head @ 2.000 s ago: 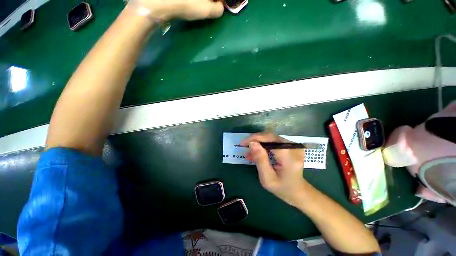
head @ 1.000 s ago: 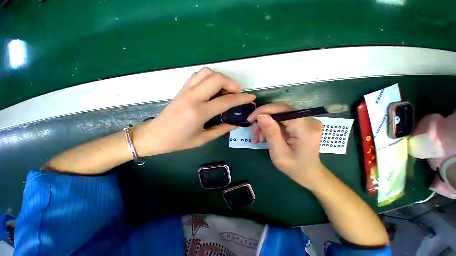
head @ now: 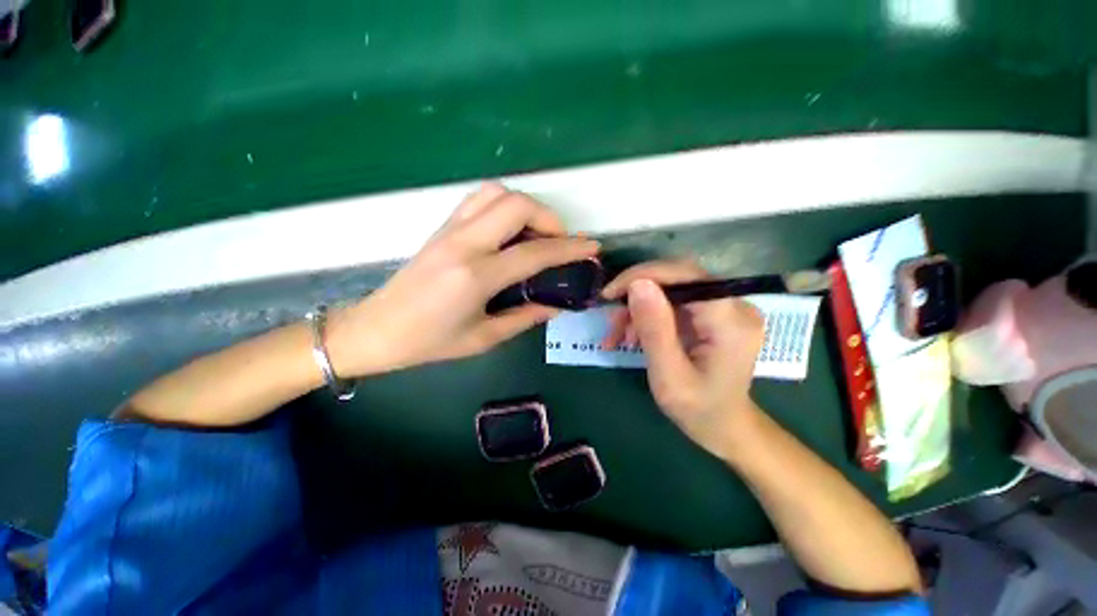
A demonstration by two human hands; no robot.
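My left hand [head: 451, 283] holds a dark smartwatch body [head: 564, 284] between thumb and fingers above the bench, near the white rail. My right hand [head: 704, 343] grips a thin dark pick [head: 722, 289] like a pen, its front end at the watch's right edge and its pale brush tuft pointing right. Whether the tip touches the watch cannot be told. A white adhesive dot sheet [head: 784, 341] with rows of small dark rings lies under my right hand, partly hidden by it. Two more watch bodies, one [head: 513, 431] and another [head: 568, 478], lie on the bench below my hands.
At right, a watch [head: 925, 296] lies on a white packet [head: 896, 361] beside a red packet [head: 857, 373]. A pink fan [head: 1047, 349] stands at the right edge. The white rail [head: 722, 181] separates the bench from the green belt [head: 541, 84], which carries watches at top left.
Since two seconds ago, my left hand has come back from the belt and now holds a watch. My right hand has brought the pick from over the sheet to the watch.
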